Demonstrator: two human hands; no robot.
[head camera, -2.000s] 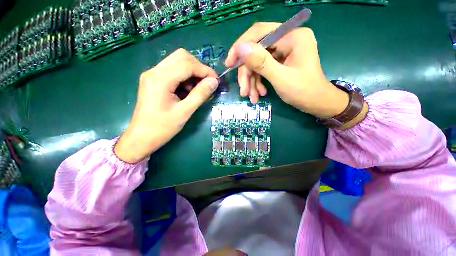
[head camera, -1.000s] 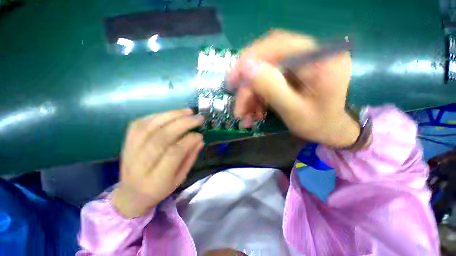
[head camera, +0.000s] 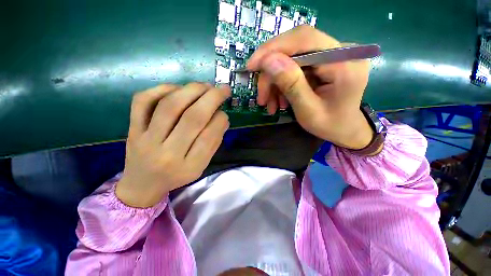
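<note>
The green circuit board panel (head camera: 269, 22), with rows of white rectangles and small parts, lies on the bench near its front edge. My left hand (head camera: 175, 135) is palm down, fingers slightly spread, with fingertips at the panel's lower left edge. It shows nothing in its grasp. My right hand (head camera: 317, 81) is over the panel's right part, hiding some of it, and holds the silver-purple tweezers (head camera: 342, 55) like a pen. The tweezers' tip is at the panel's lower row, just right of my left fingertips. I cannot tell whether the tip holds anything.
The shiny green bench surface (head camera: 107, 97) runs across the view. A small pale piece (head camera: 390, 16) lies at the upper right. Part of another board stack (head camera: 482, 64) shows at the right edge. Blue fabric (head camera: 24, 242) shows at the lower left.
Two seconds ago both hands met beyond the panel at the tweezers' tip. Now the tweezers' tip is down at the panel and my left hand is at its edge. The view has shifted.
</note>
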